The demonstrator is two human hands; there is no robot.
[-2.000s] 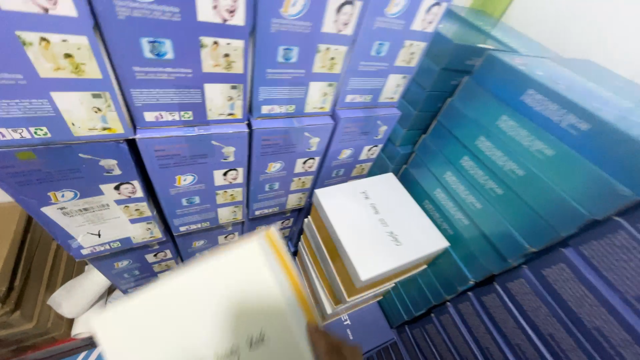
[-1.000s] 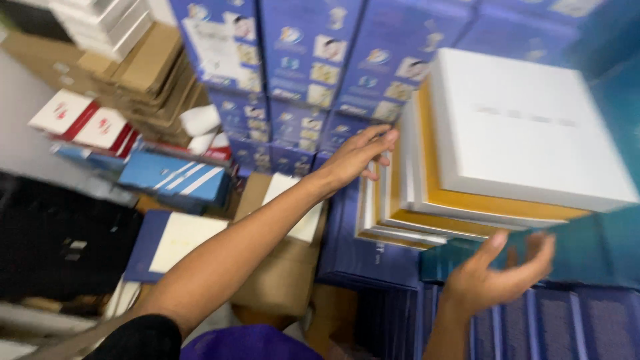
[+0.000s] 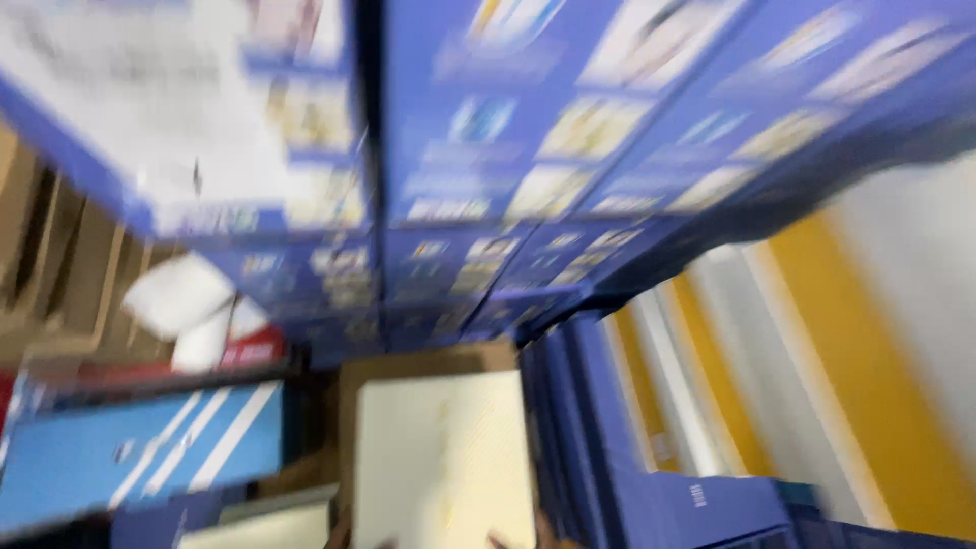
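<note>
A cream-coloured box [image 3: 446, 457] lies low in the middle of the view, above brown cardboard. The fingers of my left hand [image 3: 347, 534] show at its lower left edge, and those of my right hand [image 3: 534, 530] at its lower right edge, so both hands hold it between them. Most of each hand is cut off by the bottom of the frame. To the right rises a stack of white and yellow boxes [image 3: 762, 343], blurred, resting by a dark blue box [image 3: 701, 507].
Purple-blue printed cartons [image 3: 473, 183] form a wall ahead. On the left are stacked brown cardboard boxes [image 3: 84, 259], crumpled white material [image 3: 183, 297] and a light blue box with white stripes [image 3: 145, 442]. Another cream box [image 3: 263, 530] lies at the bottom left.
My hands have left the white and yellow stack and now are at the cream box low in the middle. The view has moved closer to the purple-blue cartons.
</note>
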